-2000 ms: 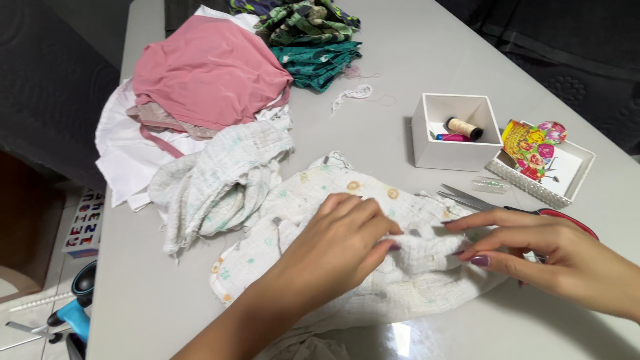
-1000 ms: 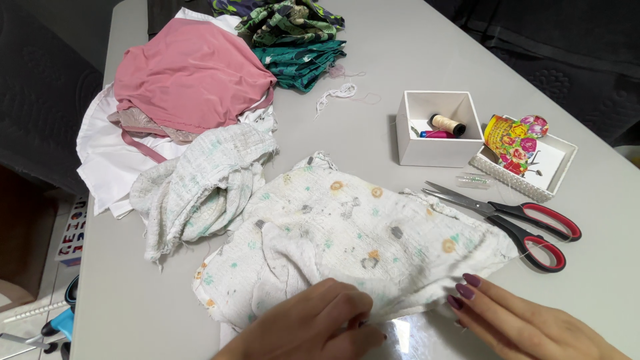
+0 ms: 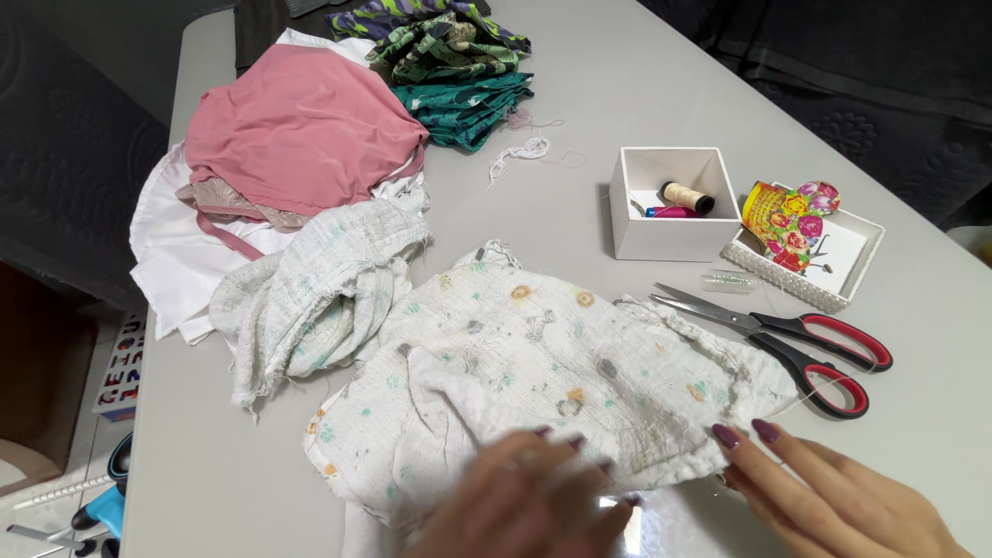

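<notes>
A white muslin cloth [image 3: 535, 356] printed with small animal and leaf figures lies spread and creased on the table. My left hand [image 3: 527, 496], blurred, is over its lower edge with fingers apart; whether it touches the cloth is unclear. At the cloth's lower right corner, my right hand [image 3: 821, 488] rests with its fingertips on the edge, gripping nothing. Red and black scissors [image 3: 759, 322] lie just above that hand, blades partly under or against the cloth, with a thread across the handles.
Left of the cloth sit a crumpled muslin piece [image 3: 325, 287] and a pink garment [image 3: 302, 132] on white fabric. Patterned green fabrics [image 3: 465, 108] lie behind. At right are a white box [image 3: 674, 240] holding a thread spool [image 3: 686, 196], a shallow tray [image 3: 860, 263] and a floral needle card [image 3: 794, 225].
Two seconds ago both hands were on the bunched cloth, and it hid part of the scissors. The cloth now lies flatter, the scissors show more, and both hands are lower.
</notes>
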